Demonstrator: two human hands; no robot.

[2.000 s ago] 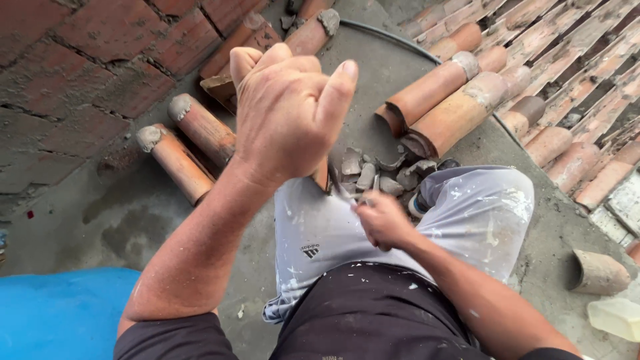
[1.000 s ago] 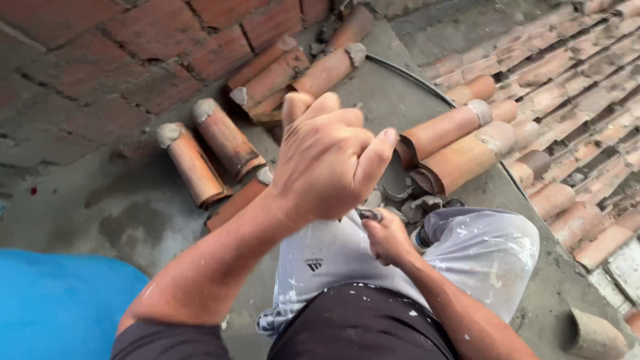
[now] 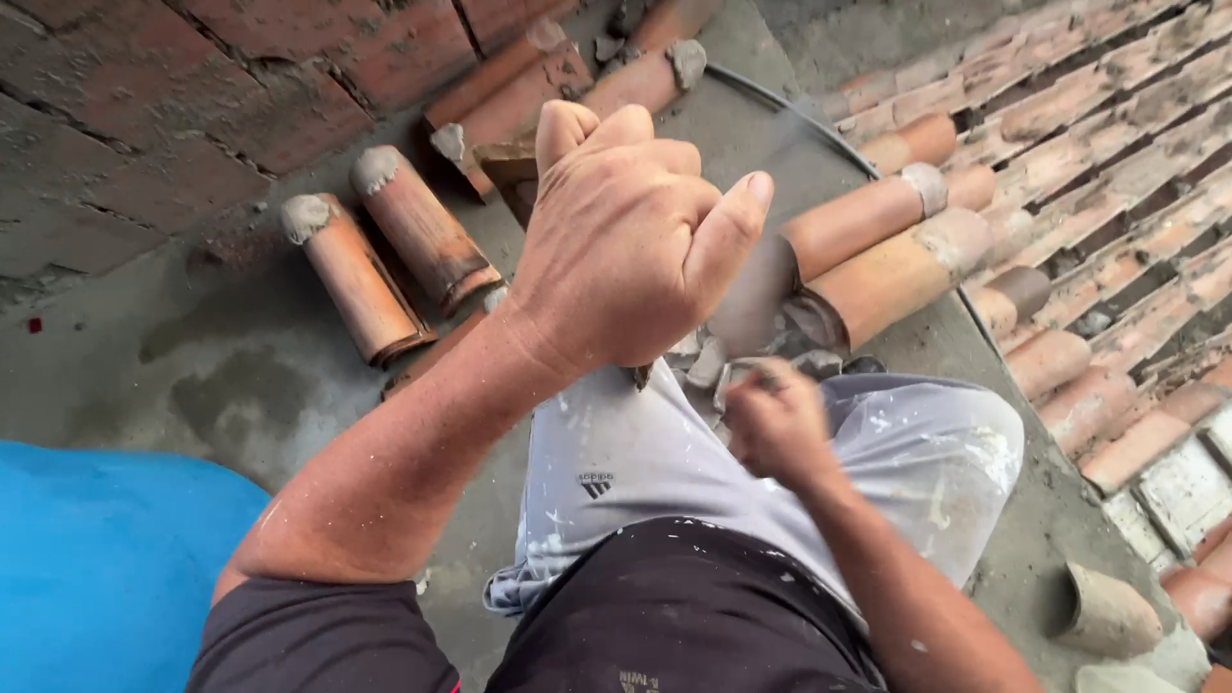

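My left hand (image 3: 626,236) is raised at the centre, fingers curled and thumb sticking out. A broken-looking edge of a clay roof tile (image 3: 643,375) shows just beneath it; the hand hides the rest, and the fingers appear closed on it. Lower and to the right, my right hand (image 3: 778,419) is blurred and closed around a hand tool, whose handle and head are not clear. A grey-brown blur lies above that hand. Grey tile or mortar fragments (image 3: 707,361) lie on the concrete between the hands, beyond my knees.
Curved clay tiles with mortared ends (image 3: 361,279) lie left, others (image 3: 857,226) right, more by the brick wall (image 3: 289,58). A dark hose (image 3: 808,120) crosses the slab. Tiled roof rows (image 3: 1107,125) fill the right. A blue object (image 3: 106,568) stands lower left; a tile piece (image 3: 1112,611) lies lower right.
The right hand has changed position beside the fragments, blurred now and two seconds ago. The left hand remains raised with its fingers curled. The view has shifted somewhat.
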